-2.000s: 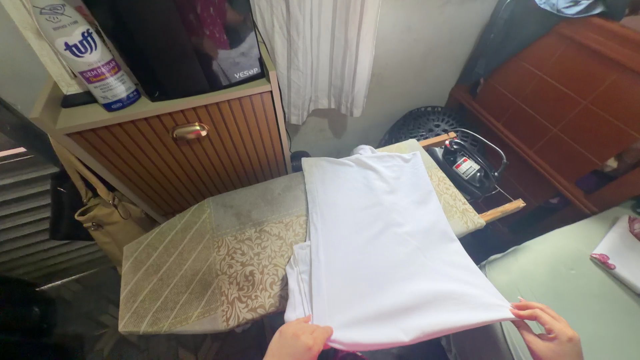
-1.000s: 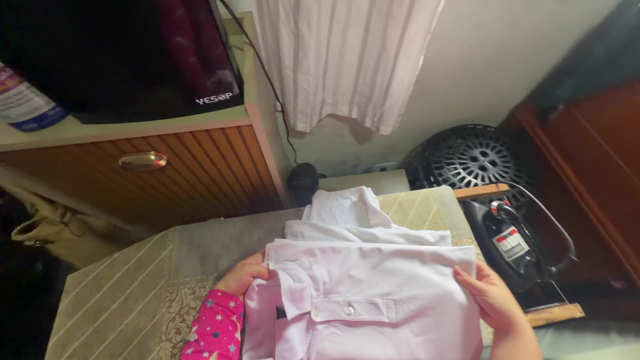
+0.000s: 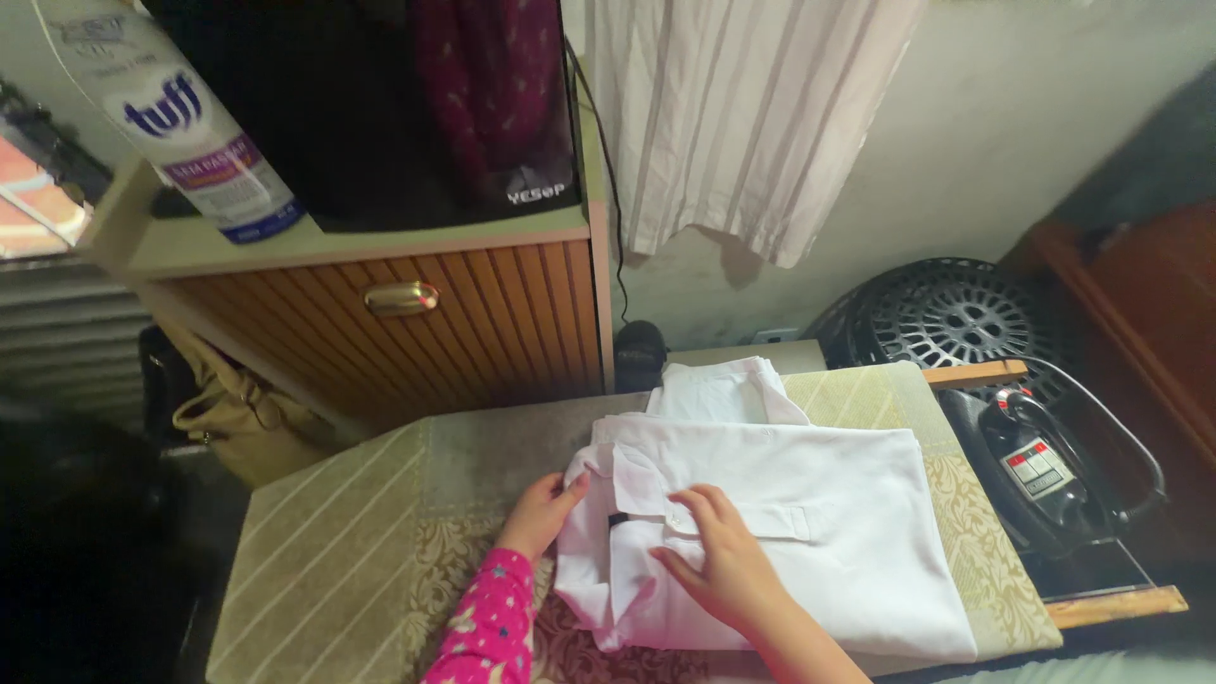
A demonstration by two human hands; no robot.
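Observation:
A white shirt (image 3: 836, 551) lies folded on the ironing board (image 3: 323, 541), with its collar and button placket towards the left. My left hand (image 3: 543, 518), below a pink patterned sleeve, is at the collar's left edge, with thumb and fingers around the fabric. Over the collar and placket is my right hand (image 3: 717, 551), its thumb and fingers apart; whether its fingertips touch the cloth is hard to tell. Another folded part of white cloth (image 3: 727, 391) sticks out beyond the shirt's far edge.
A black iron (image 3: 1035, 465) rests on the rack at the board's right end, its cord looping out. Behind are a black round slatted basket (image 3: 959, 313) and a curtain (image 3: 741, 114). A cabinet (image 3: 475, 323) carries a spray bottle (image 3: 204, 133); a beige bag (image 3: 256, 427) hangs beside it.
My right hand has left the shirt's right side and moved left to the collar. The shirt, stretched out flat two seconds ago, is now folded smaller. The view has shifted.

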